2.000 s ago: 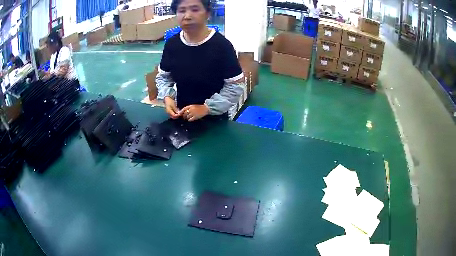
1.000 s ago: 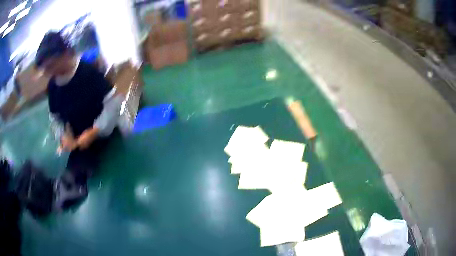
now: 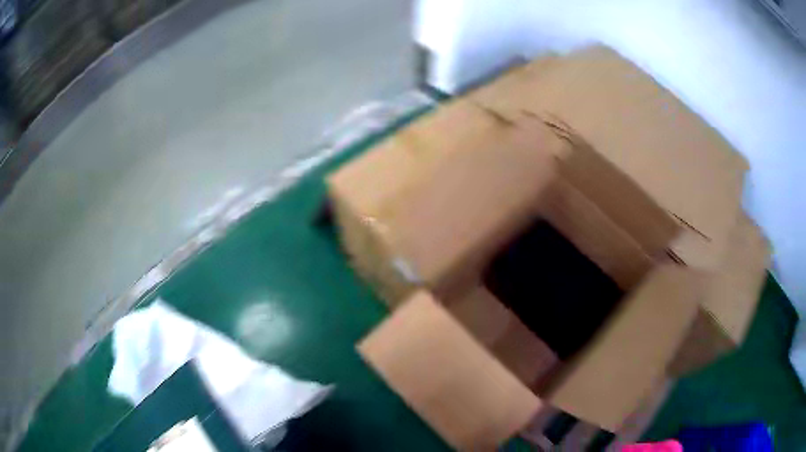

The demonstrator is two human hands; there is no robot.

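Observation:
An open carton (image 3: 451, 371) stands on the green floor right of the middle, its flaps spread outward. A black rectangular item (image 3: 555, 287) lies inside it; blur hides whether it is one piece or a stack. More brown cardboard (image 3: 636, 124) is behind the carton, against a pale wall or pillar. Neither of my hands is in the picture.
A white sack or cloth (image 3: 168, 353) lies at the lower left, beside a green table corner (image 3: 163, 410) with white paper (image 3: 184, 437) on it. A grey aisle (image 3: 221, 97) runs along the upper left. A blue object (image 3: 729, 437) and a pink one (image 3: 654, 447) show at the bottom right.
The view has swung away from the worktable and the co-worker to the open carton on the floor. Most of the table and its black panels have left the picture.

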